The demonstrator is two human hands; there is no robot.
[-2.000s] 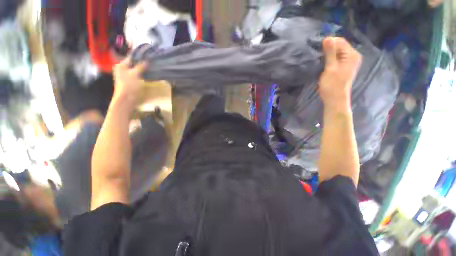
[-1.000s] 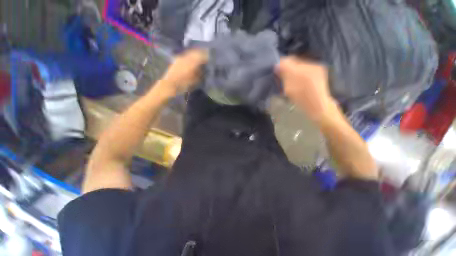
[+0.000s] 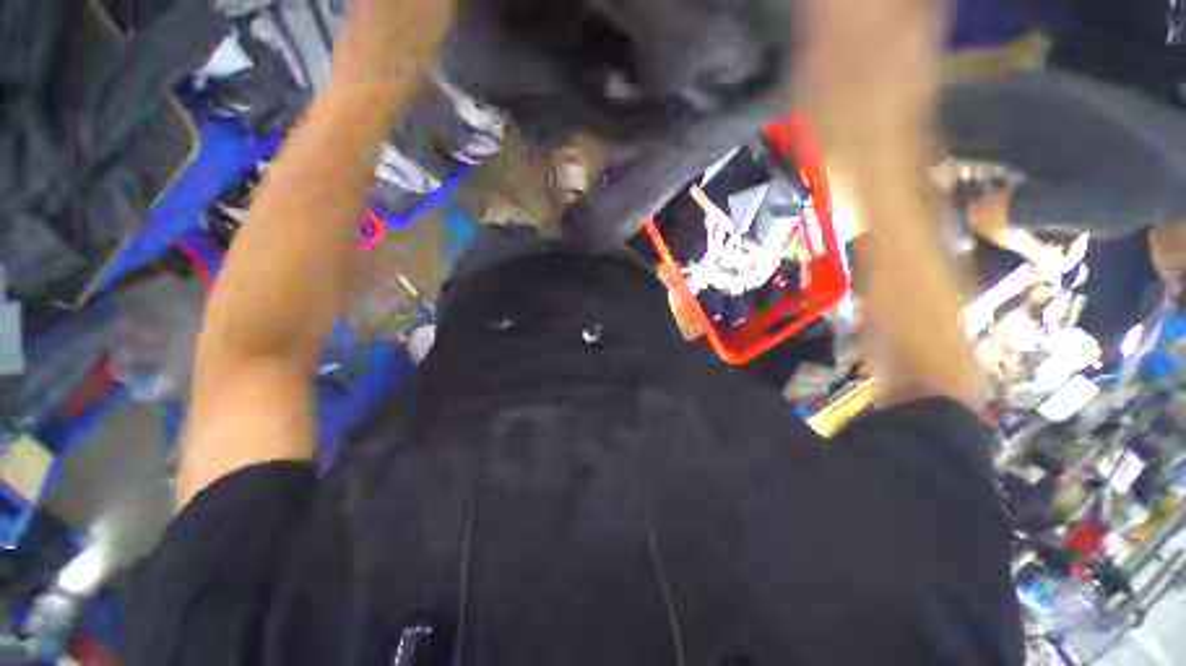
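A dark grey garment [image 3: 624,59] hangs at the top centre, blurred and cut off by the upper edge. My left hand [image 3: 397,33] is at its left side and my right hand [image 3: 869,33] is near its right side, both blurred at the top edge. Both arms reach up and forward. The fingers of neither hand show clearly, so their grip on the garment cannot be made out. A grey strip of cloth hangs down from the garment towards my lap.
A red plastic basket [image 3: 822,280] with white and dark pieces stands on the floor, right of centre. Blue cloth or crate sides and dark heaps lie at the left. Another person's grey sleeve [image 3: 1060,143] and hand are at the right. Cluttered floor items surround me.
My hands and the garment have risen from in front of me to the top edge. My hands are wider apart than a second ago. The view has turned, and the red basket now shows right of centre.
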